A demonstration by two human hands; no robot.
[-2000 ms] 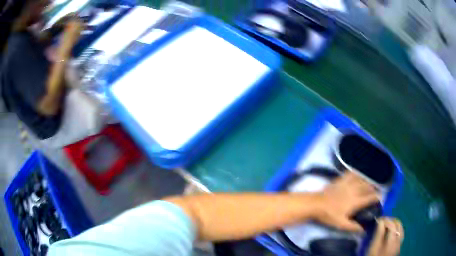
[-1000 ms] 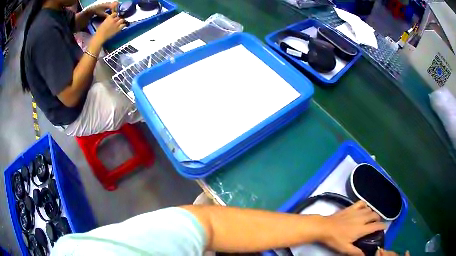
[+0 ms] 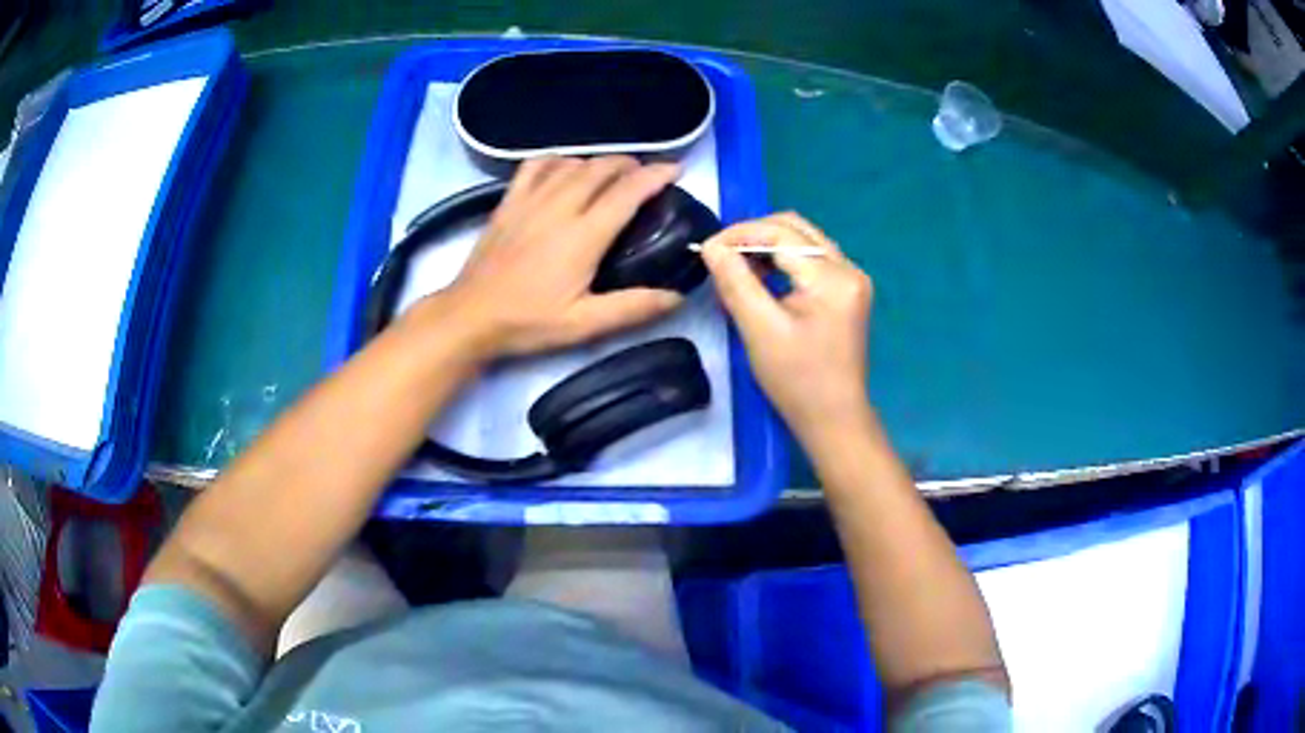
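Black headphones lie in a blue tray (image 3: pixel 759 458) lined with a white sheet. The near earcup (image 3: pixel 623 401) lies on its side, its pad showing. My left hand (image 3: pixel 551 265) is shut on the far earcup (image 3: pixel 666 241), thumb on its near side and fingers across its far side. My right hand (image 3: pixel 802 294) pinches a thin white stick (image 3: pixel 766 251) like a pen; its tip touches or nearly touches the right edge of that earcup. The headband (image 3: pixel 384 294) curves at the left. A black oblong case or speaker with a pale rim (image 3: pixel 584 103) lies at the tray's far end.
Stacked blue trays with a white liner (image 3: pixel 100 258) stand at the left. A small clear cup (image 3: pixel 966 118) is on the green bench (image 3: pixel 1030 301) at the far right. A blue bin with a white sheet (image 3: pixel 1095 616) is below the bench edge at right. A red stool (image 3: pixel 93 566) is at lower left.
The view has swung from the left side to straight over the work tray. My right hand, earlier mostly cut off, now shows whole with the white stick. My left hand remains on the earcup.
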